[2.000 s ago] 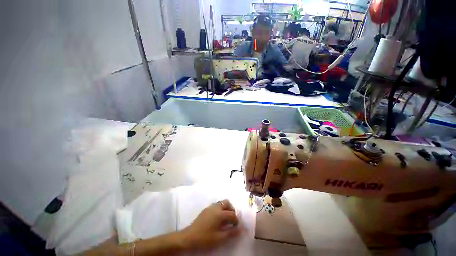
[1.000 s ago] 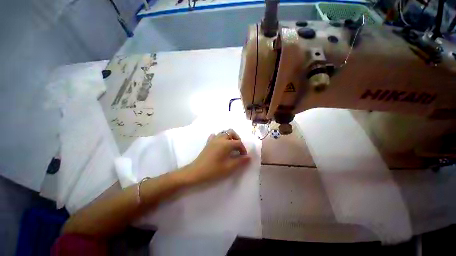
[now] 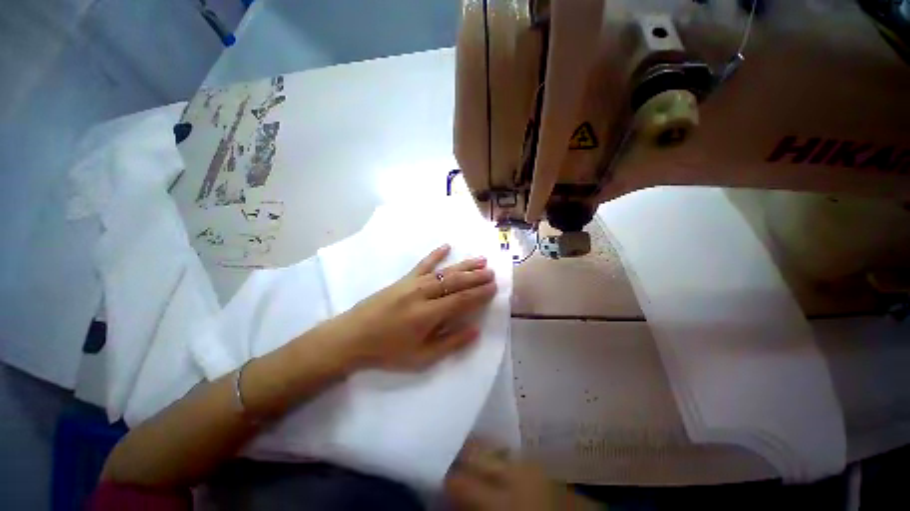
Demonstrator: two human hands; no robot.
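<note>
White fabric panels [image 3: 399, 404] lie on the table left of and under the needle area of the cream sewing machine [image 3: 599, 90]. Their right edge runs from the presser foot [image 3: 506, 240] down to the table's front edge. My left hand [image 3: 429, 309] lies on the panels just left of the foot, palm down, fingers slightly spread, with a ring and a bracelet. My right hand [image 3: 504, 484] is blurred at the bottom edge, at the fabric's lower corner; its grip is unclear.
A stack of long white cut pieces [image 3: 738, 339] lies under and right of the machine arm. Folded white fabric [image 3: 140, 269] lies at the far left. A dark bent wire [image 3: 452, 183] is left of the needle. A blue basket [image 3: 85, 459] is below left.
The view has tilted down and closer. My right hand has come into view at the bottom. My left hand has flattened, its fingers stretched. The lower fabric has shifted, with two layers' edges now apart.
</note>
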